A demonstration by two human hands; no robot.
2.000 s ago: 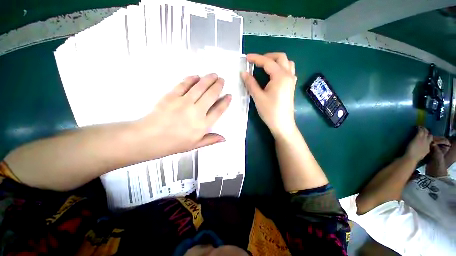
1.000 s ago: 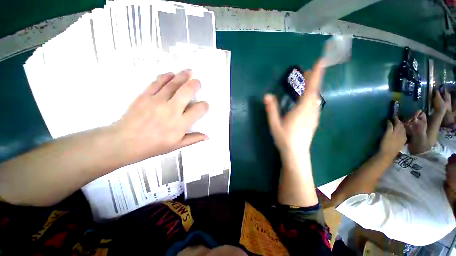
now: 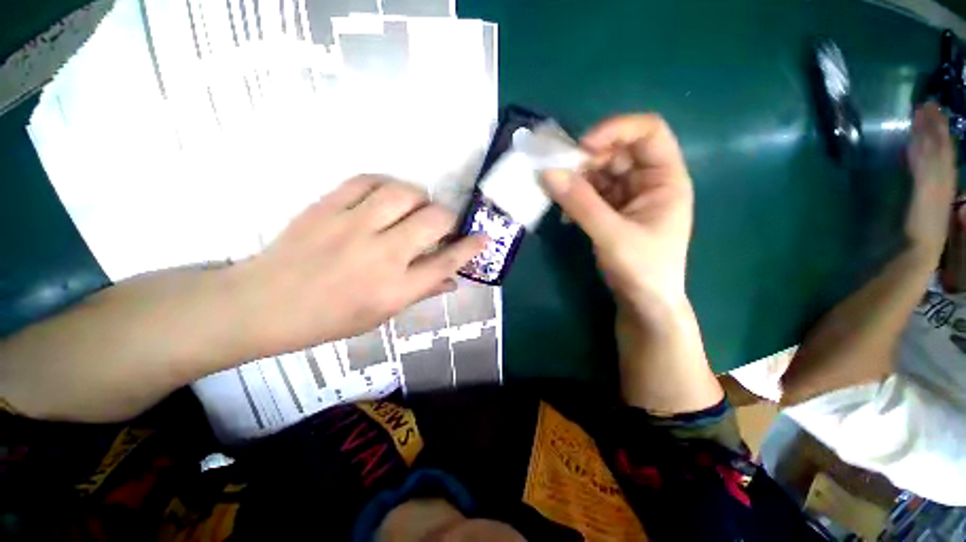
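Observation:
A black phone body (image 3: pixel 494 246) lies tilted at the right edge of the white sticker sheets (image 3: pixel 265 138). Its lower end shows a blue-violet and white patterned board. My left hand (image 3: pixel 371 254) rests on the sheets, its fingertips on the phone's lower left side. My right hand (image 3: pixel 636 201) pinches a pale grey-white sticker (image 3: pixel 519 188) between thumb and index finger, over the phone's upper half. A small pale disc shows at the phone's upper end. Whether the sticker touches the phone all over cannot be told.
Another dark phone (image 3: pixel 837 101) lies on the green bench (image 3: pixel 710 64) at the upper right, with black objects beyond it. A neighbouring person's hand (image 3: pixel 930 159) and forearm reach in at the right. A pale rail (image 3: pixel 53 53) runs at the upper left.
The phone has come from the bench on the right to the sheets' edge, beside my left hand. My right hand has moved back left with the sticker. Another phone now lies at the upper right.

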